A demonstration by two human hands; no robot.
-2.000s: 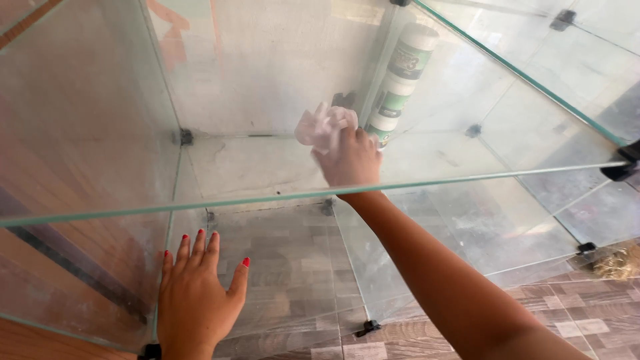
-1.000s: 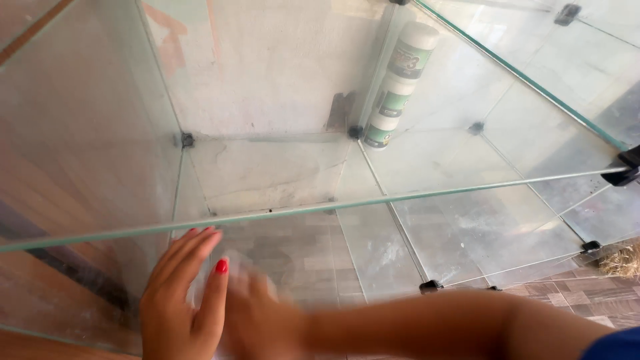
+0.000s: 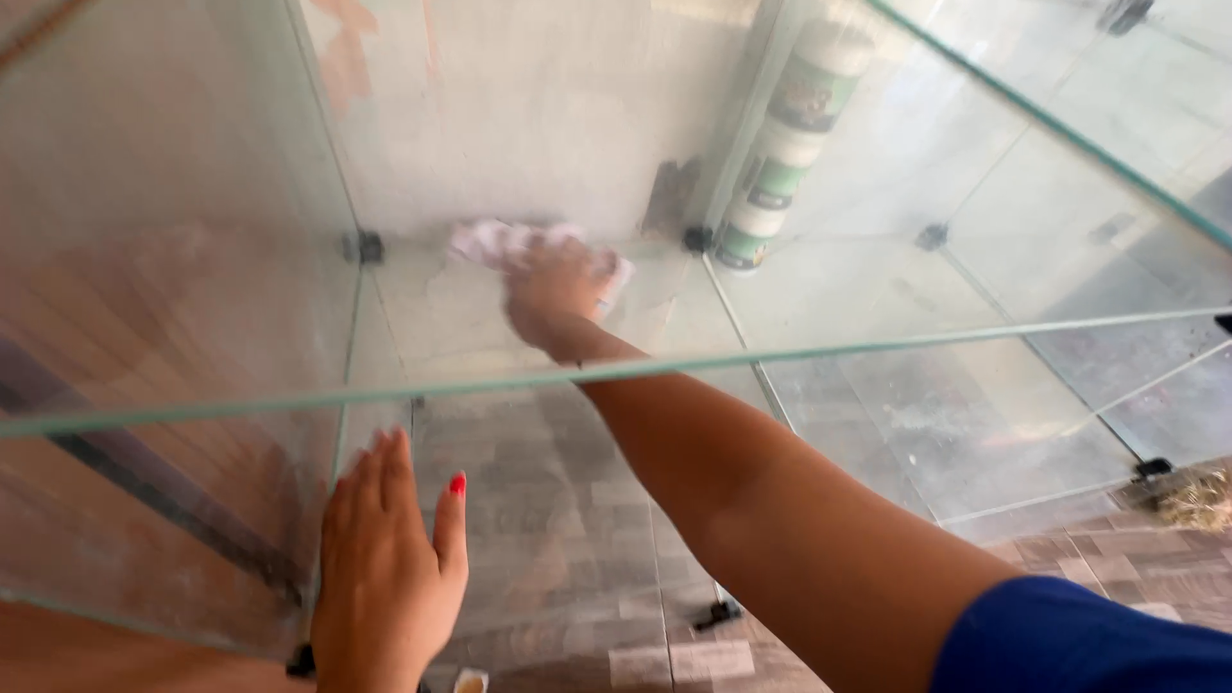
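My right hand reaches past the near glass edge and presses a crumpled pale pink cloth on the glass shelf, near the back wall; the hand is blurred. My left hand is at the lower left beside the upright glass side panel, thumb apart from the fingers, with nothing in it. The green-edged glass pane crosses the view above the left hand and over the right forearm.
Stacked white and green containers stand right of the cloth, behind glass. Black clips join the panes. A dark patch marks the back wall. A bundle of straw-like material lies at the right on the tiled floor.
My right hand was near the containers with the cloth, then came down beside my left hand, and is now at the back of the shelf again. The left hand has stayed near the left panel.
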